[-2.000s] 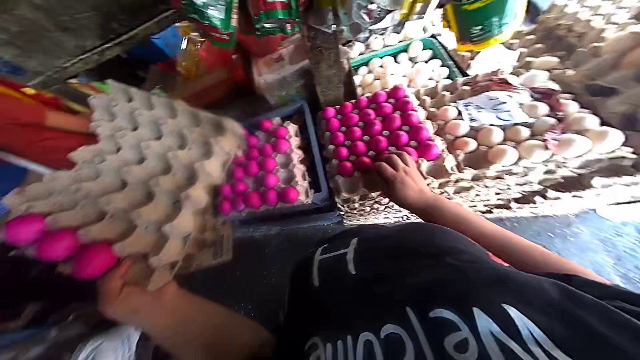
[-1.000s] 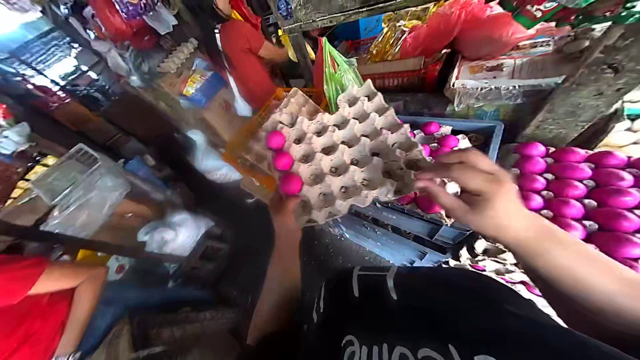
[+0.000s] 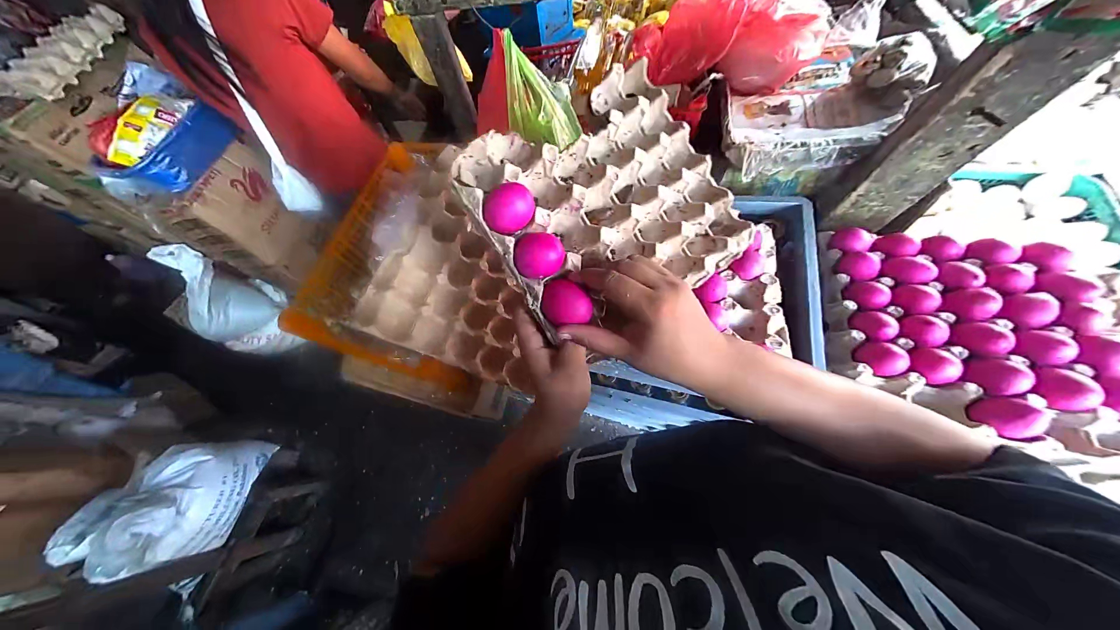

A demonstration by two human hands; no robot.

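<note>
My left hand (image 3: 556, 367) grips the near left corner of a tilted pulp egg tray (image 3: 626, 188). Three pink eggs sit along that tray's left edge, and its other visible cups hold none. Beside the nearest pink egg (image 3: 567, 303), my right hand (image 3: 661, 319) lies over the tray's near edge, its thumb close to my left hand; whether it grips the tray or an egg is unclear. Partly hidden behind that arm, another tray with pink eggs (image 3: 748, 264) rests in a blue plastic crate (image 3: 805, 289). Further right, a tray of many pink eggs (image 3: 976, 304) lies flat.
An orange plastic crate (image 3: 324, 289) holding pulp trays (image 3: 429, 297) stands left of my hands. A person in red (image 3: 297, 96) is behind it, at upper left. A wooden post (image 3: 962, 122) rises at right, near white eggs (image 3: 1032, 197). White plastic bags (image 3: 179, 507) lie at lower left.
My right hand has moved from the tray's right side to its near left corner, by the pink eggs. Two seconds ago it was at the full pink egg tray. The view has swung left since then.
</note>
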